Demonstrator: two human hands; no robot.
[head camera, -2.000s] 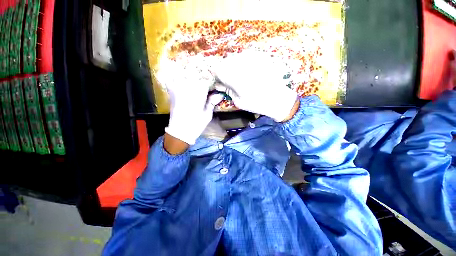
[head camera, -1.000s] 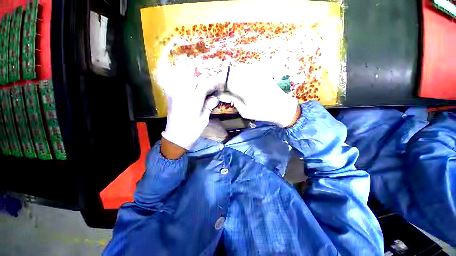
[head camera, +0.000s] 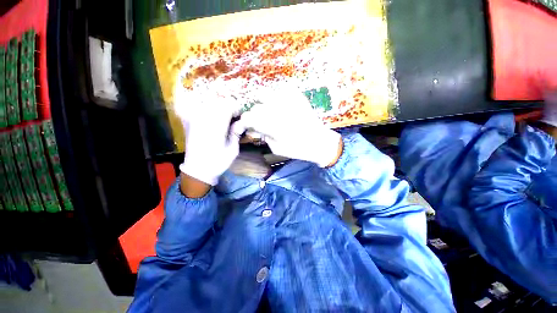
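Note:
A green circuit board piece (head camera: 319, 98) shows beside my right glove, over the yellow sheet (head camera: 163, 56) covered in orange and red dots. A smaller green bit shows between my gloves. My left hand (head camera: 211, 131) and right hand (head camera: 296, 129), both in white gloves, meet near the sheet's front edge with fingers curled. Glare and the gloves hide the fingertips, so I cannot tell what each hand grips or whether the green parts are one board. No tool is clearly visible.
A black tray (head camera: 70, 122) at left holds rows of green boards (head camera: 27, 165) on red liner. The sheet lies on a dark green mat (head camera: 436, 55). A red mat (head camera: 525, 58) lies at right, beside another person's blue sleeves (head camera: 507, 171).
The view has shifted and tilted slightly. More of the green board shows beside my right glove. The thin dark tool seen upright between my hands a second ago no longer shows. The neighbour's arm has moved.

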